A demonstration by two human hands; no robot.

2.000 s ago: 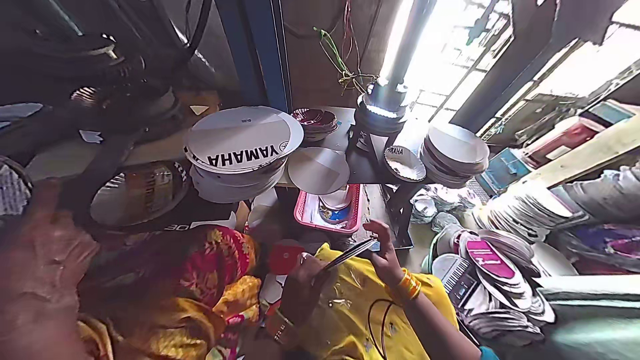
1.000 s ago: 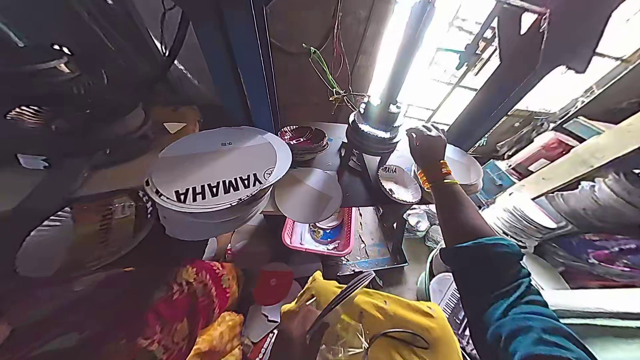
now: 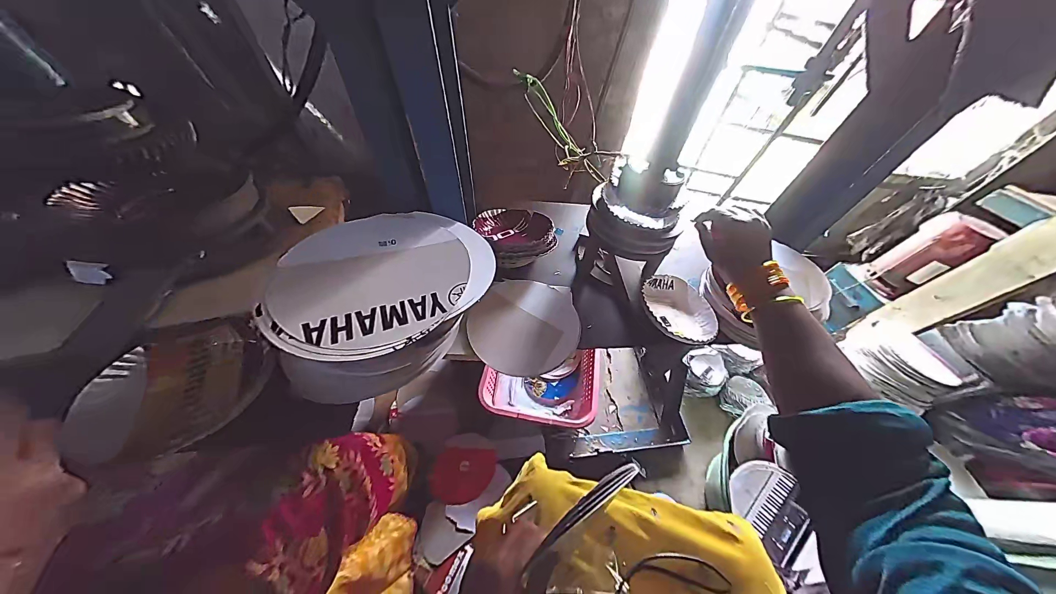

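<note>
My right hand [image 3: 734,235], with orange and yellow bangles at its wrist, reaches over a stack of white paper discs [image 3: 804,285] right of the press. Its fingers are bent, and I cannot tell whether they grip anything. Low in the view, my left hand [image 3: 507,549] holds a few thin plates seen edge-on [image 3: 590,503] above the yellow cloth [image 3: 685,532]. The press's round metal die [image 3: 635,219] stands beside a fluted paper plate [image 3: 678,309] with lettering. A plain disc [image 3: 524,328] lies on the left of the black press base.
A tall stack of large printed discs [image 3: 371,289] stands at left, with dark red formed plates [image 3: 516,235] behind. A pink basket [image 3: 539,402] is below the press. Another person's patterned clothing [image 3: 346,495] is at lower left. Plate stacks [image 3: 903,367] fill the right side.
Two seconds ago both my hands were together at the thin plates over the yellow cloth. My right hand has since moved away to the disc stack, where it was one second ago too.
</note>
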